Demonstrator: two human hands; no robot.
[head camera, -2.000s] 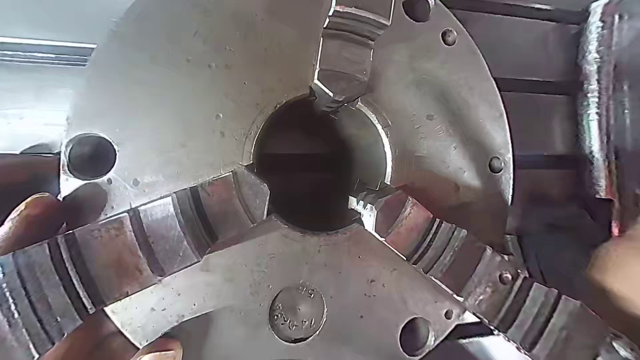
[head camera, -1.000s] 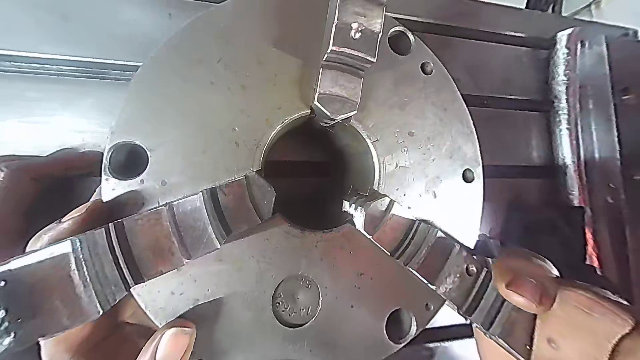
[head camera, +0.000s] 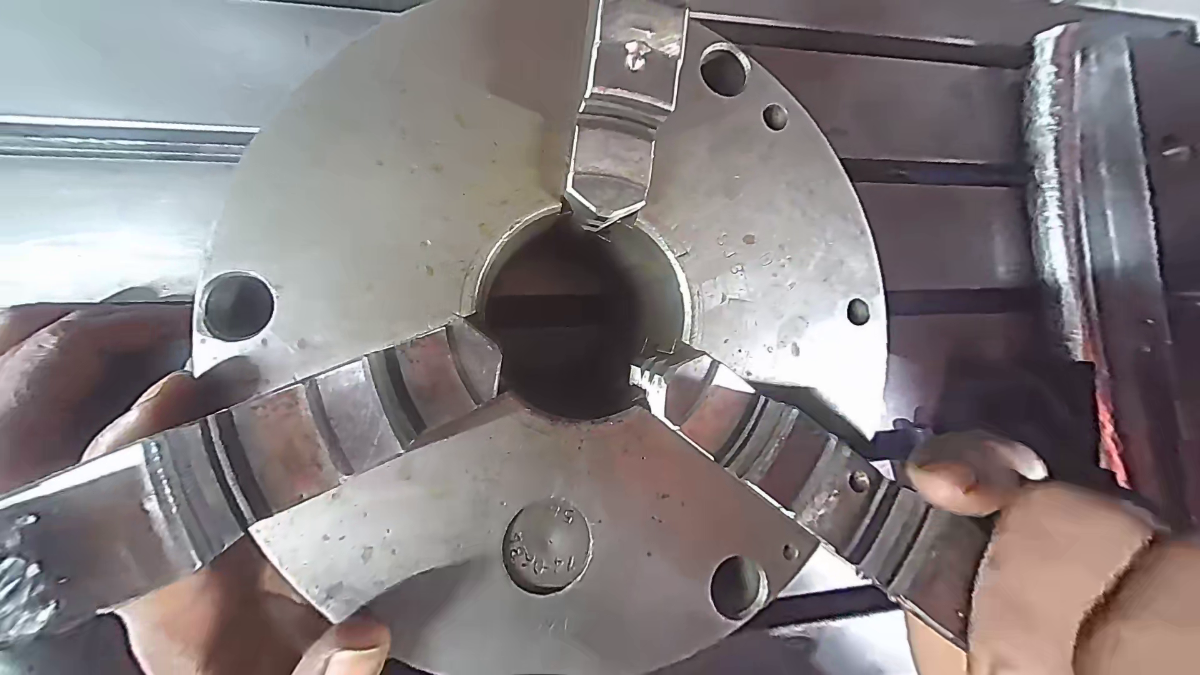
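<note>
A round steel three-jaw lathe chuck (head camera: 375, 216) fills the middle of the view, its face toward me and its round bore dark at the centre. One stepped jaw (head camera: 623, 112) points down from the top edge. The lower left jaw (head camera: 281, 441) runs out past the rim, and my left hand (head camera: 187, 600) grips the chuck's edge around and behind it, fingertips at the rim. My right hand (head camera: 1050, 553) is wrapped around the outer end of the lower right jaw (head camera: 816, 478), thumb or finger on top; its remaining fingers are mostly hidden.
Behind the chuck lies a slotted metal machine table (head camera: 947, 234). A raised metal edge (head camera: 1111, 234), partly red, stands at the right. At the left a bright metal surface with a grooved edge (head camera: 112, 141) extends behind the chuck.
My right hand has come in from the right edge and closed around the lower right jaw. My left hand stays at the chuck's left side.
</note>
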